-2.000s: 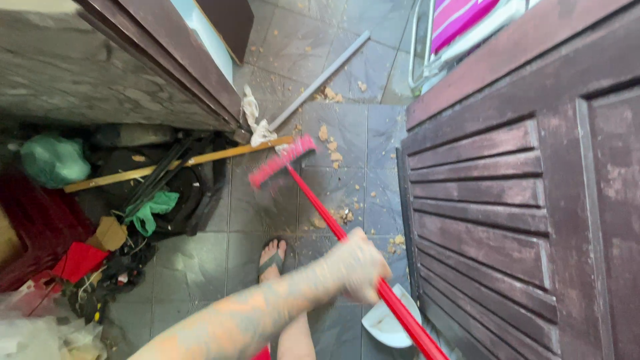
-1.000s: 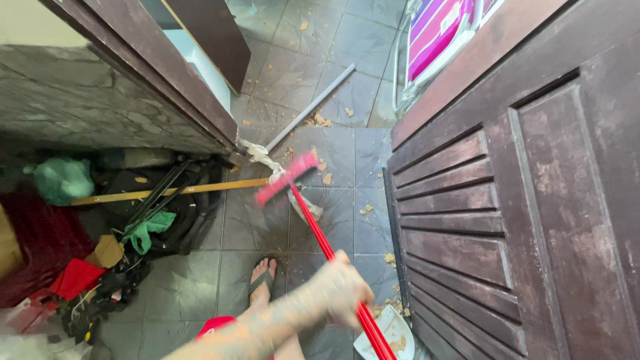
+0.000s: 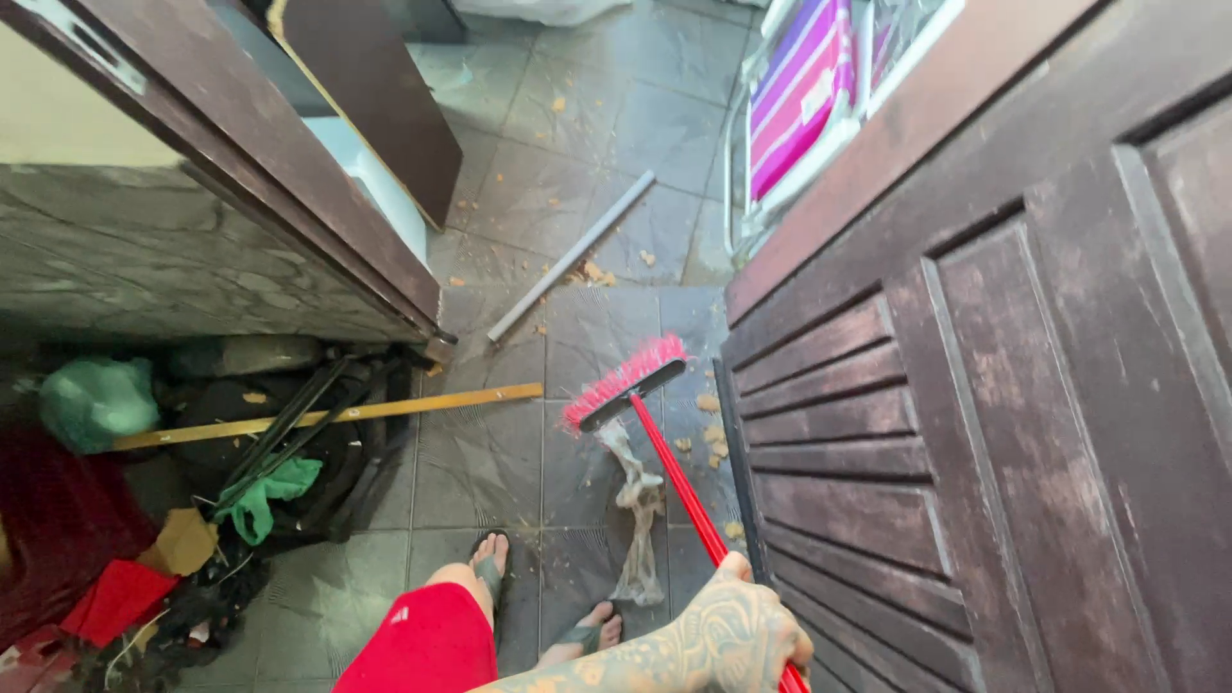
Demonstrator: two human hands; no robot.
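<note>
My left hand (image 3: 751, 630), on a tattooed forearm reaching in from the bottom, is closed around the red handle of a broom (image 3: 635, 385) at lower right. My right hand is out of view. The broom's pink bristles face up and away over the grey tiles. Below its head lies a crumpled, translucent strip of plastic or cloth (image 3: 640, 510), stretching down near my sandalled foot (image 3: 602, 626). Tan crumbs or fragments (image 3: 712, 433) lie right of the broom, with more (image 3: 592, 274) beside a grey pipe (image 3: 573, 255) beyond it.
A panelled wooden door (image 3: 866, 385) borders the right, a door frame (image 3: 385, 260) the left. A yellowish wooden strip (image 3: 452, 399) juts from a pile with green plastic bags (image 3: 265, 491) and dark items. A folded striped chair (image 3: 804, 91) stands at upper right.
The broom head has moved right, away from the wooden strip's end. The crumpled strip, earlier by the pipe's near end, now lies closer to my feet. The white dustpan seen earlier is no longer visible.
</note>
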